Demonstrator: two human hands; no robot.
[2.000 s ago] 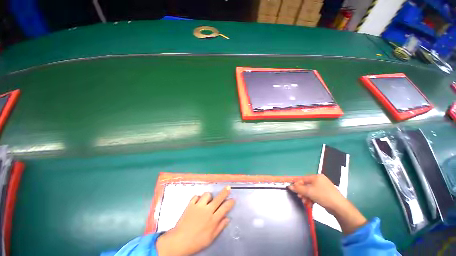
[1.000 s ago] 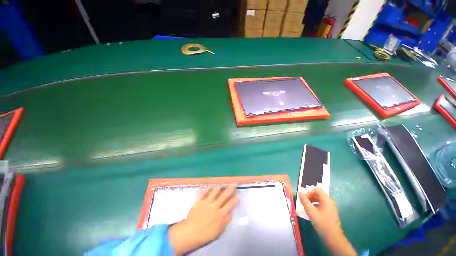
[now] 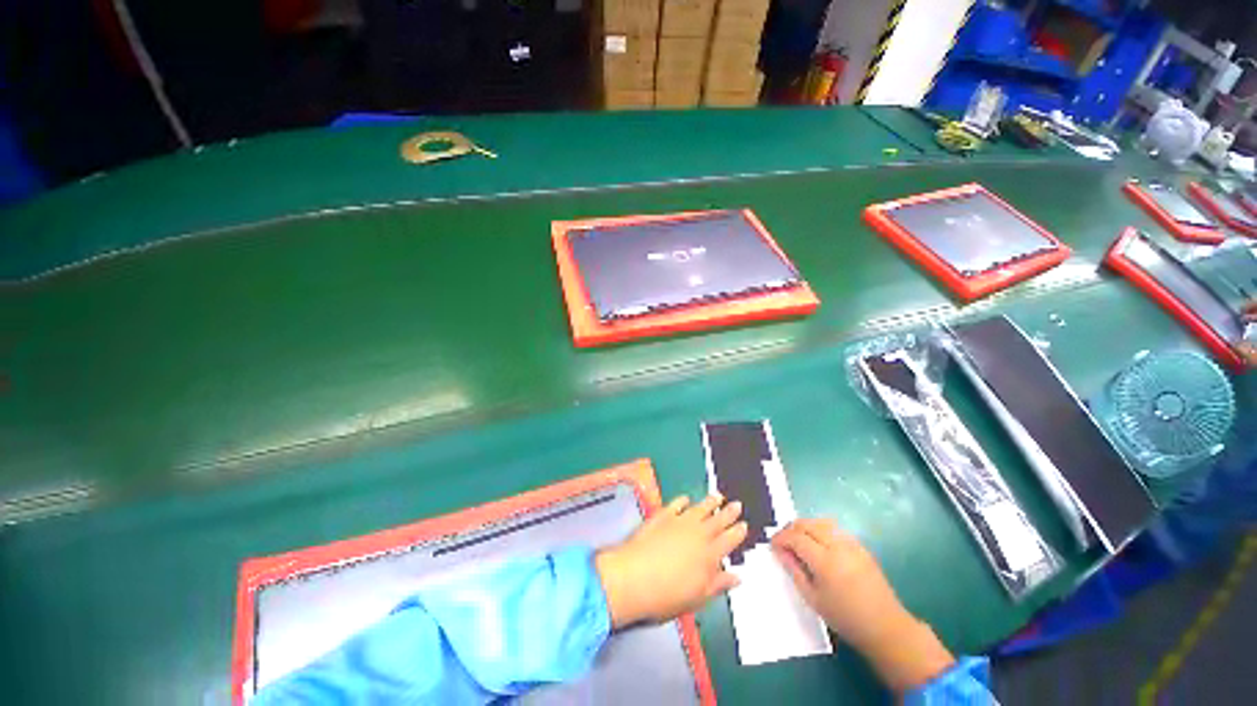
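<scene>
A grey panel (image 3: 345,593) lies in an orange-red foam tray (image 3: 455,520) in front of me. A thin black adhesive strip (image 3: 524,526) lies along its far edge. Right of the tray is the strip sheet (image 3: 779,614), white with black strips in steps. My left hand (image 3: 671,559) lies flat across the tray's right border, fingers spread on the sheet's left side. My right hand (image 3: 844,586) has thumb and fingertips together at the sheet's right side, at the lower end of the black strips. Whether its fingertips pinch a strip is too small to tell.
Bagged strip sheets (image 3: 958,476) and a stack of dark strip sheets (image 3: 1055,428) lie to the right, beside a teal desk fan (image 3: 1169,407). On the green belt beyond are panels in trays (image 3: 687,269) (image 3: 969,232). A tape roll (image 3: 438,148) lies at the far side.
The view has turned right. My left hand has moved from the panel to the strip sheet. My right hand has left the panel's corner for the sheet. The strip stays along the panel's edge.
</scene>
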